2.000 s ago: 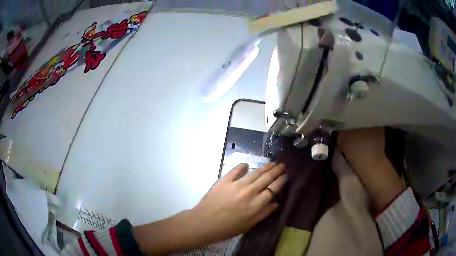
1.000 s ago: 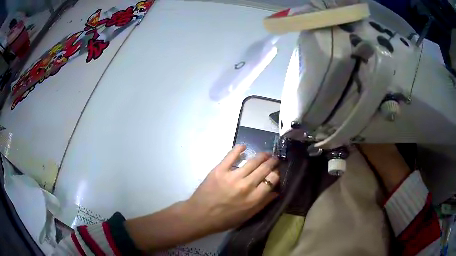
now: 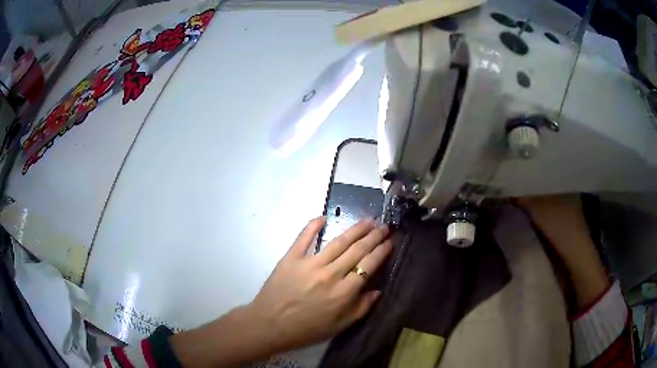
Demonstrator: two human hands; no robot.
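The dark brown garment panel (image 3: 439, 280) lies under the presser foot (image 3: 394, 208), with a lengthwise line near its left edge. A beige panel (image 3: 515, 309) and an olive-yellow patch (image 3: 418, 349) join it. My left hand (image 3: 324, 277), with a ring, lies flat, its fingertips on the cloth's left edge just in front of the foot. The thumb is spread onto the metal plate (image 3: 353, 204). My right hand is hidden behind the machine head; only the forearm (image 3: 569, 241) and striped cuff show at the right.
The white machine head (image 3: 497, 93) fills the upper right, with two white knobs (image 3: 461, 231). A lamp reflection lies on the white bed (image 3: 216, 144). A red floral decoration (image 3: 83, 90) is at the upper left. White cloth or paper (image 3: 47, 295) hangs at the left edge.
My left hand has shifted slightly left and lies flatter beside the cloth edge. More of the brown panel shows in front of the foot. The camera view has also shifted.
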